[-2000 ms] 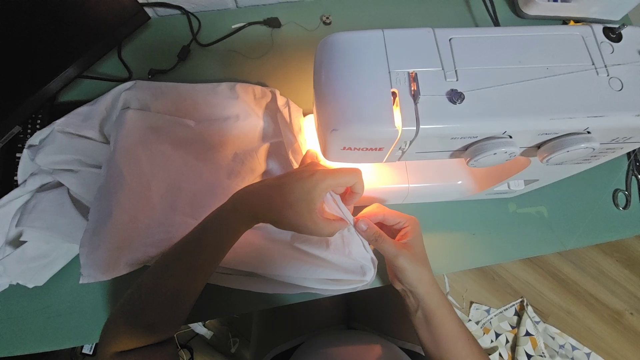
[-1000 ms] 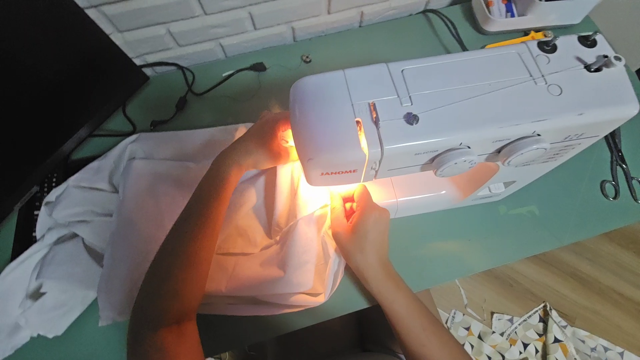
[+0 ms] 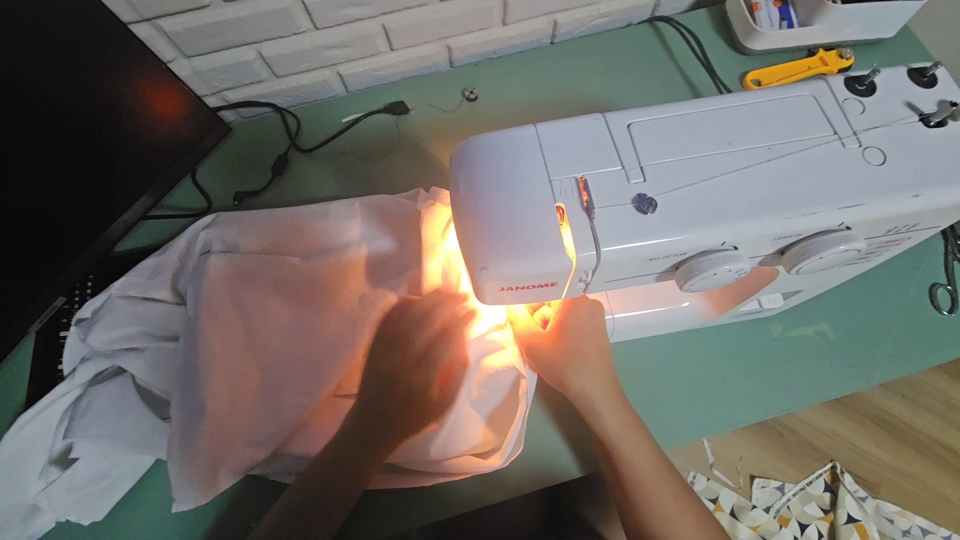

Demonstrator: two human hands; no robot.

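A white Janome sewing machine stands on the green table with its lamp lit. White fabric lies bunched from the table's left side up to the lit area under the machine's head. My left hand is over the fabric, left of the needle area, with fingers bent; whether it grips cloth is unclear. Close below the machine's head, my right hand has its fingertips at the fabric's right edge, in strong glare. The needle and presser foot are hidden behind the head.
A black monitor and a partly covered keyboard are at left. Black cables and a small bobbin lie behind. A yellow rotary cutter, a white organizer and scissors are around the machine. Patterned cloth sits lower right.
My left hand has moved from the back left side of the machine's head to the front, over the fabric. The right hand stays near the needle area.
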